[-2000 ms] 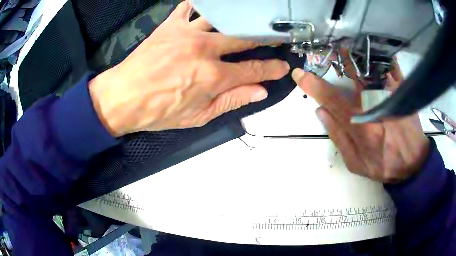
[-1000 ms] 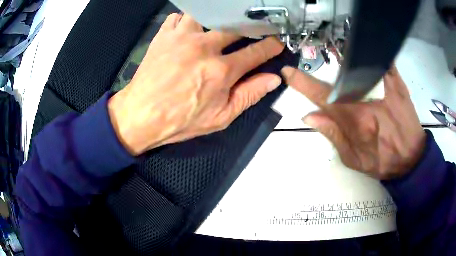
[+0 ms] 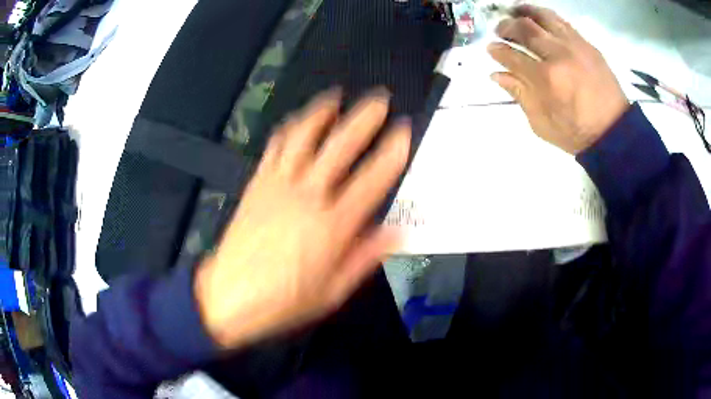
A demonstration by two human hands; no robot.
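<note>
A large black padded panel [image 3: 366, 54] lies on the white table, with a camouflage webbing strip [image 3: 253, 97] down it and a black strap [image 3: 183, 148] across that strip. My left hand [image 3: 300, 210] is blurred, fingers spread, over the lower part of the panel; whether it touches is unclear. My right hand [image 3: 557, 78] is off the panel, fingers curled and apart, beside the needle area of the sewing machine, seen only in part at the top edge [image 3: 465, 19]. It holds nothing visible.
Thread snips [image 3: 659, 87] with a cord lie at the right on the white table [image 3: 499, 171], which has ruler markings at its front edge. Stacked black pieces [image 3: 47, 203] and grey straps [image 3: 70, 74] are at the left. My lap shows below the table edge.
The view has shifted, putting the machine head mostly out of frame. The panel now lies more lengthwise. My left hand has left the panel edge by the needle, and my right hand has moved away from it.
</note>
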